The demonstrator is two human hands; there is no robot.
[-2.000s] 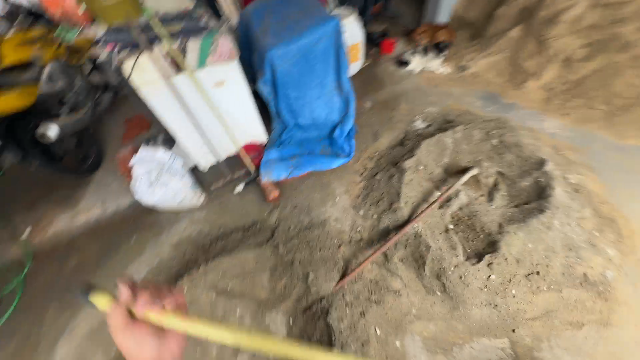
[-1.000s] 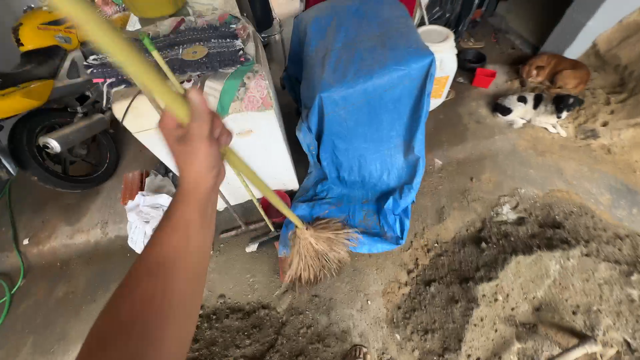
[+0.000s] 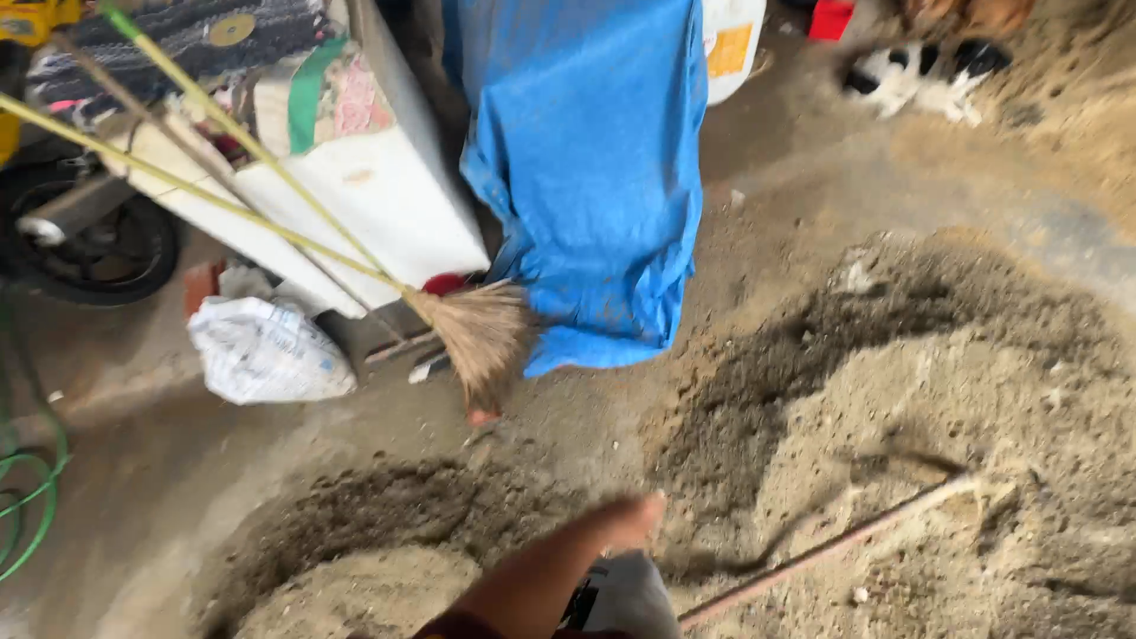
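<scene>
My left hand [image 3: 635, 519] is low in the middle of the head view, blurred and reaching rightward over the sandy mix; whether its fingers hold anything cannot be told. My right hand is out of view. A straw broom [image 3: 488, 337] leans over a white box [image 3: 382, 204], its bristles down beside the blue tarp [image 3: 595, 160]. Another long stick and a green-tipped pole lean there too. Right of my hand, a long-handled tool [image 3: 825, 555] lies across the sand heap [image 3: 914, 390]; its head is partly buried or blurred.
A black-and-white dog [image 3: 923, 75] lies at upper right, below a brown animal [image 3: 976, 13]. Nearby are a red container [image 3: 831, 18] and a white bucket [image 3: 732, 49]. Left are a motorcycle wheel [image 3: 89, 240], a white sack [image 3: 266, 351] and a green hose [image 3: 44, 497].
The broom has left my left hand and now leans against the white box by the tarp. My hand has moved down and right from the broom handle.
</scene>
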